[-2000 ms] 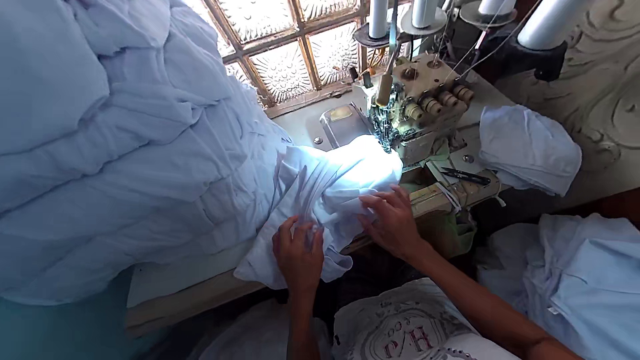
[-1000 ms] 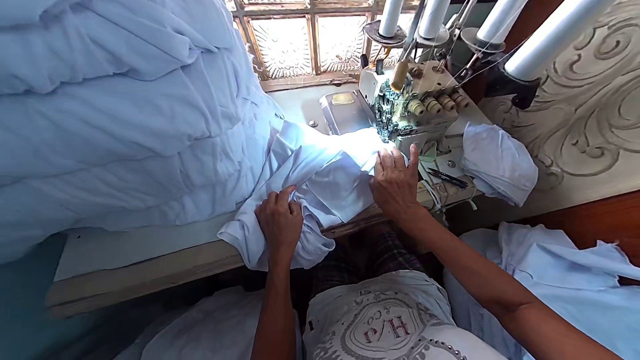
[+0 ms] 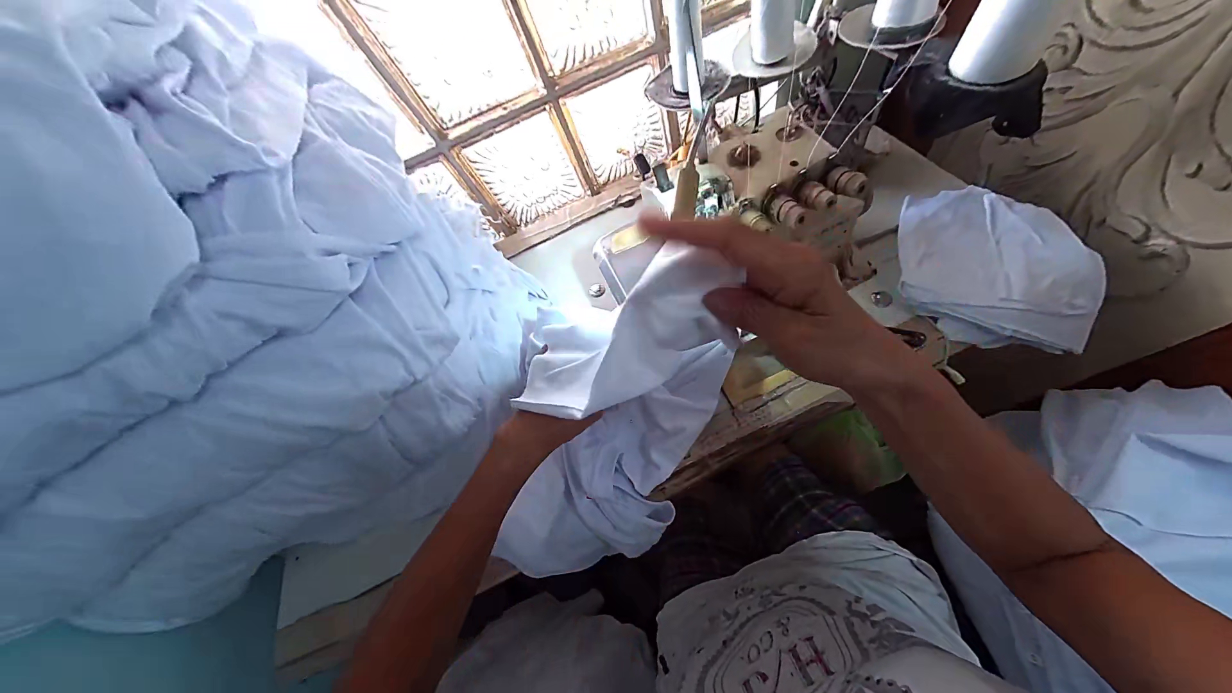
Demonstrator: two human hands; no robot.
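A white fabric piece (image 3: 664,318) is lifted in front of the overlock sewing machine (image 3: 799,192), its lower part draped over the table edge. My right hand (image 3: 784,298) has its thumb and a finger at the upper right of the cloth, with the forefinger stretched out and blurred; whether it pinches the cloth is unclear. My left hand (image 3: 549,431) is under the fabric, its fingers hidden by a fold. The machine's needle area is mostly behind my right hand and the cloth.
A tall heap of white fabric (image 3: 289,337) fills the left. Folded white cloth (image 3: 1001,265) lies right of the machine, and more fabric (image 3: 1145,481) is at lower right. Thread cones (image 3: 1006,43) stand above the machine, before a glass-block window (image 3: 529,164). The wooden table edge (image 3: 712,452) faces me.
Both hands were resting on the cloth near the machine; now the cloth is raised and folded over my left hand. My right hand has lifted off the table area, in front of the machine.
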